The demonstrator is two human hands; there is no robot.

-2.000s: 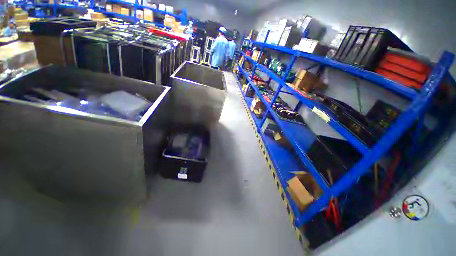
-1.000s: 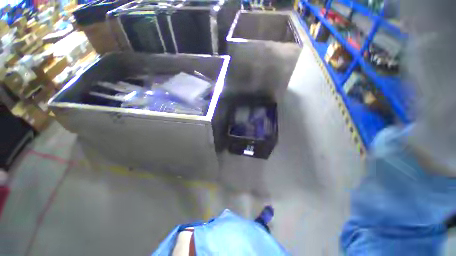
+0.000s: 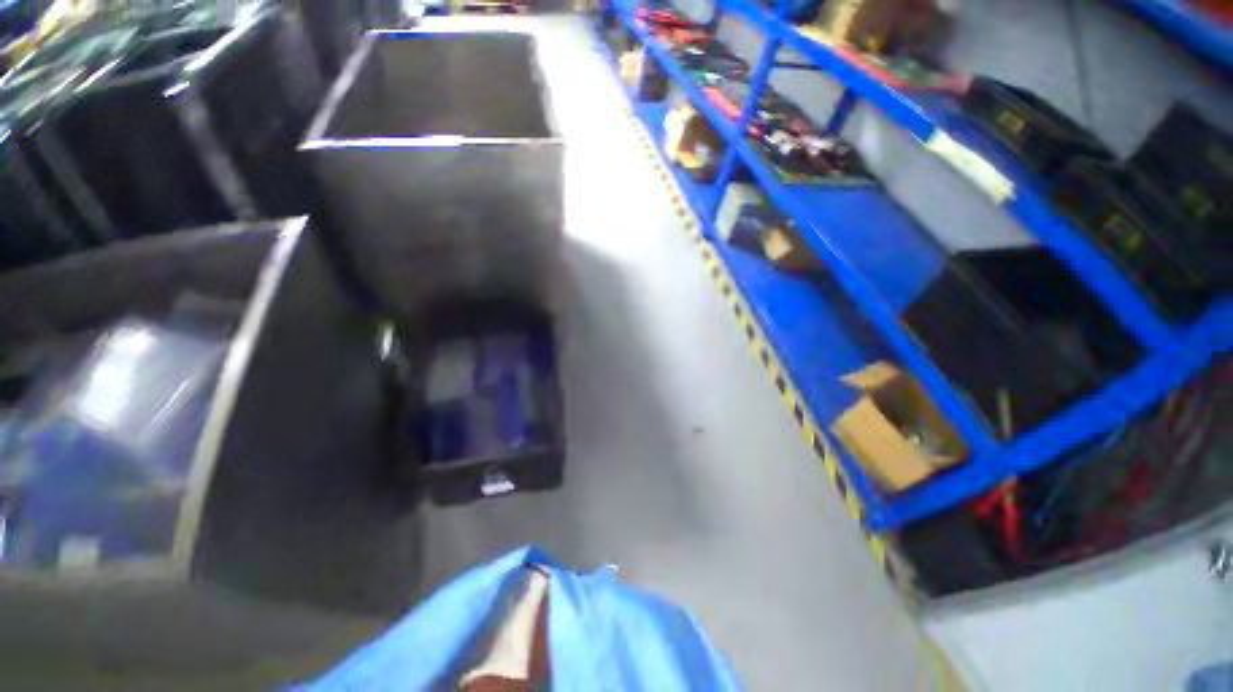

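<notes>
Neither of my hands is in the picture. The front of my blue smock (image 3: 615,635) shows at the bottom middle. Nearest in front of me, a black tote (image 3: 494,480) with a small white label stands on the floor, with blue and grey items inside that I cannot make out. To its left is a large grey bin (image 3: 244,392) holding clear plastic and blue material. Behind the tote stands a second grey bin (image 3: 433,203); no contents show in it.
A blue shelf rack (image 3: 865,304) runs along the right, holding an open cardboard box (image 3: 895,439), black totes (image 3: 994,325) and boards. Yellow-black tape (image 3: 771,358) edges its base. Grey floor (image 3: 636,406) lies between rack and bins. Dark wheeled racks (image 3: 135,149) stand at the upper left.
The view has swung right, so the bins and tote sit further left and more of the shelf rack shows. The blurred person in blue at the right is out of view.
</notes>
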